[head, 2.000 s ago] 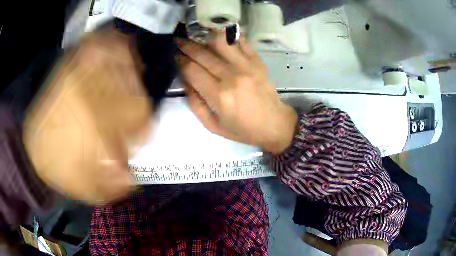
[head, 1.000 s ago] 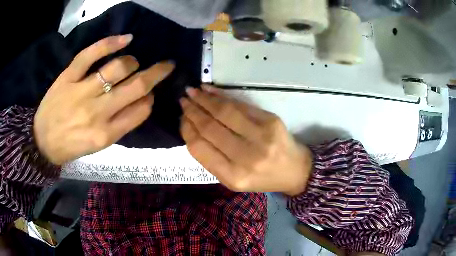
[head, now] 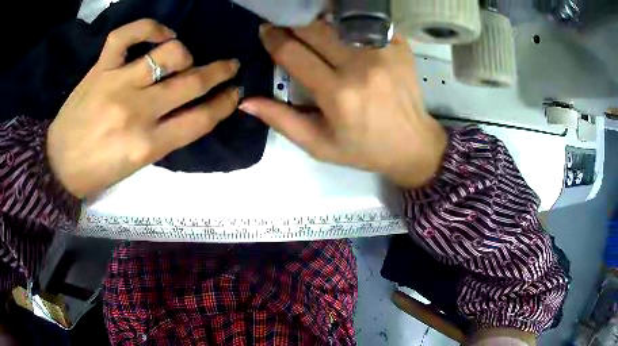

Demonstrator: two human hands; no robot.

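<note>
A black garment piece (head: 230, 145) lies on the white sewing machine bed (head: 318, 192), its rounded front corner towards me. My left hand (head: 129, 101), with a ring, rests on the cloth, fingers spread. My right hand (head: 366, 101) reaches over the cloth's right edge, its thumb and index finger apart on the cloth. Its fingers cover most of the needle plate (head: 282, 86). The needle and presser foot are hidden.
Cream ribbed cylinders (head: 483, 51) and a metal cylinder (head: 364, 26) hang close above my right hand. A printed ruler (head: 223, 226) runs along the bed's front edge. A control panel (head: 579, 167) is far right, and black cloth (head: 417, 267) lies low at right.
The cloth's front corner has moved away from me, towards the machine head. My right hand has moved forward, its thumb spreading from the fingers. My left hand has shifted slightly forward on the cloth.
</note>
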